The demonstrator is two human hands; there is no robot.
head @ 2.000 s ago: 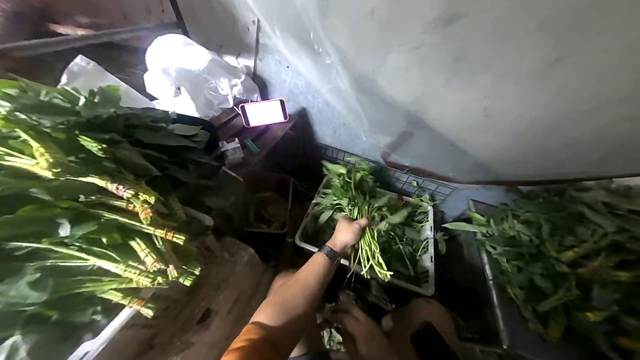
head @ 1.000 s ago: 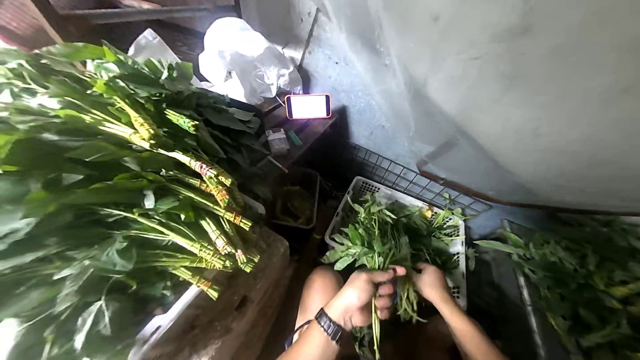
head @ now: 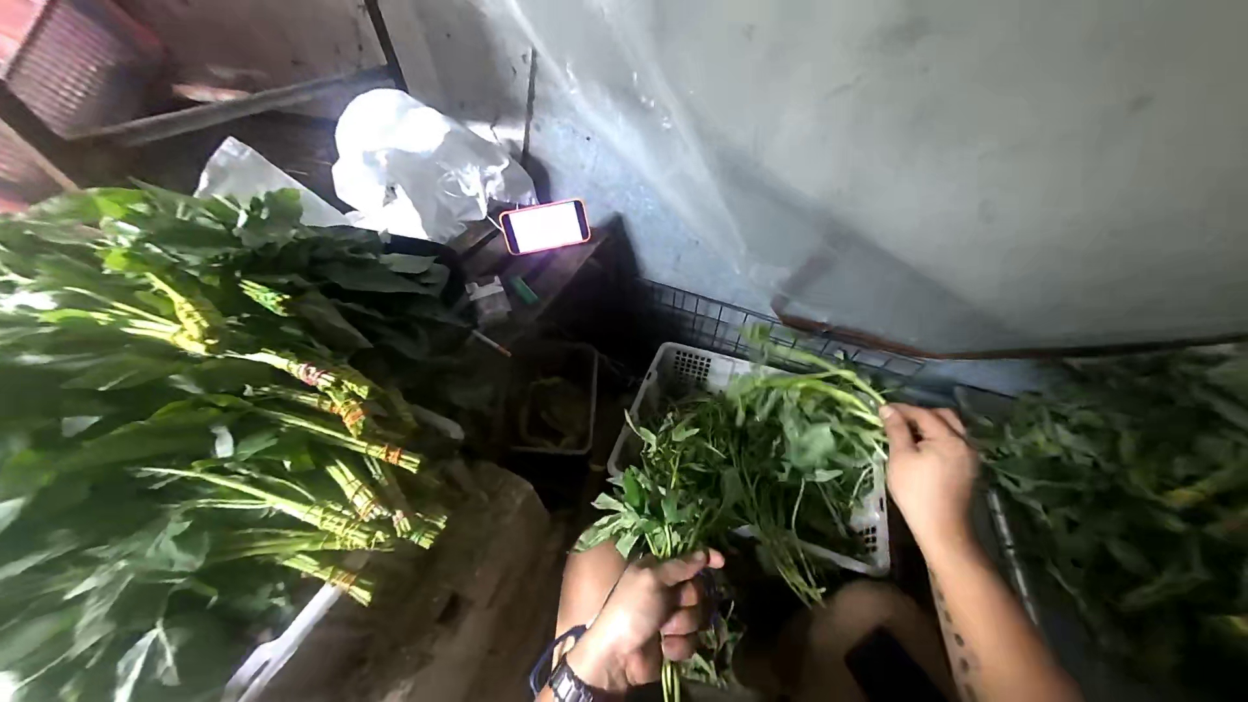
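My left hand [head: 655,609], with a wristwatch at its wrist, grips a small bunch of leafy green stems [head: 639,507], leaves up and stem ends below the fist. Farther right and higher, my right hand [head: 926,468] pinches several loose green stems [head: 838,385] over the right side of a white plastic basket [head: 882,522]. More leafy greens [head: 751,478] lie in the basket and hang over its near edge. At the left is a large pile of tied bunches of greens [head: 322,439], their stems bound with coloured bands.
A lit phone [head: 546,227] stands on a small wooden table [head: 565,278] by a white plastic bag [head: 419,166]. A dark container with a pale rim [head: 593,390] sits below it. Leafy greens [head: 1121,507] fill the right side. A wire rack [head: 721,317] leans along the wall [head: 975,175].
My hands, close together one second ago, are now apart; the right one has moved away to the right and holds stems over the basket. The left still holds a bunch.
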